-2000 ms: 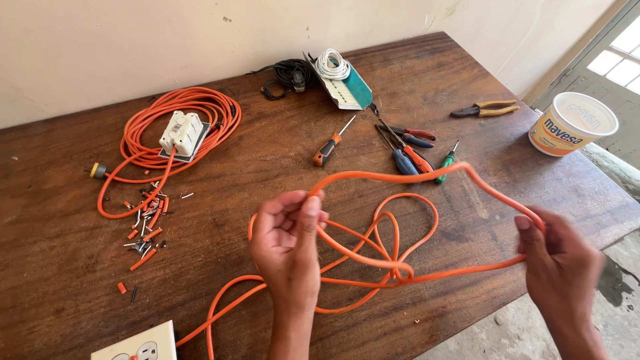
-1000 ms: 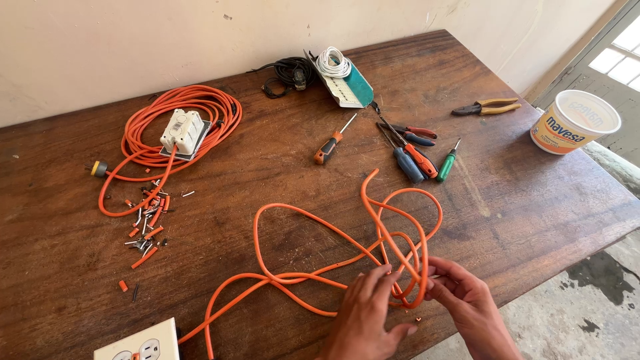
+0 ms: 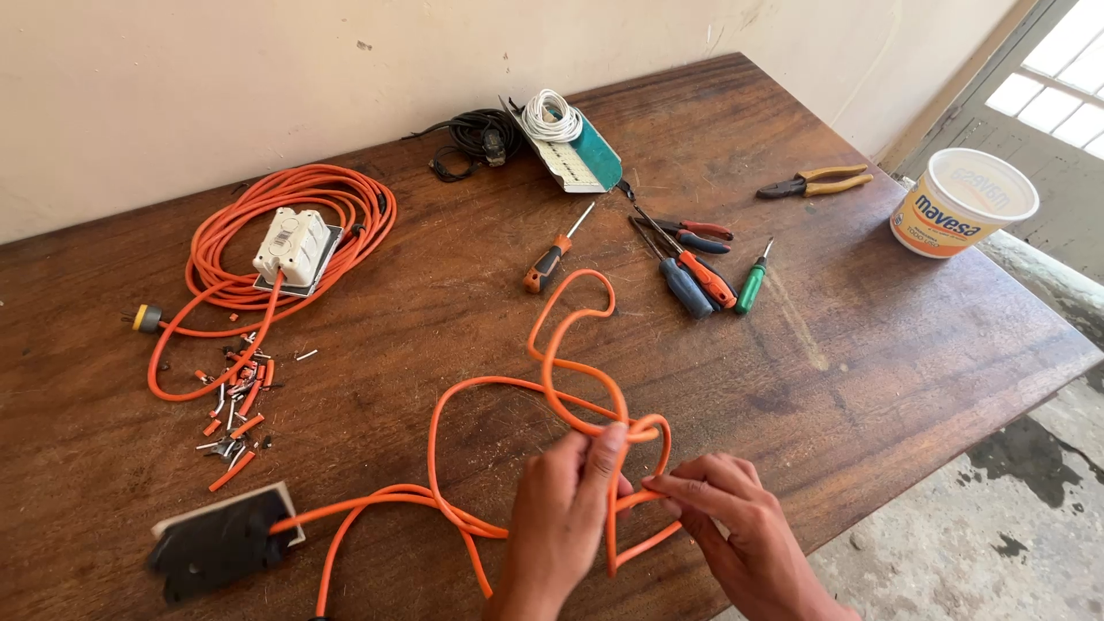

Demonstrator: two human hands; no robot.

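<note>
An orange electrical cable (image 3: 437, 431) lies in loose, crossing loops at the front middle of the wooden table. My left hand (image 3: 565, 500) pinches it between thumb and fingers where loops cross. Just to the right, my right hand (image 3: 733, 517) holds another stretch of the same cable between thumb and fingertips. The cable runs left into a black outlet box (image 3: 216, 548) with a pale cover plate, lying with its dark back up. Part of the cable is hidden behind my left hand.
A coiled orange extension cord (image 3: 207, 250) with a white outlet box (image 3: 293, 246) lies left, above cable scraps (image 3: 241, 405). Screwdrivers (image 3: 707, 280), pliers (image 3: 815, 183), a black cord (image 3: 474, 138), white wire (image 3: 552, 116) and a plastic tub (image 3: 962, 207) stand or lie farther back.
My hands have come together from wide apart two seconds ago, and the cable loops between them are bunched. The outlet box at lower left has turned from its socket face to its back.
</note>
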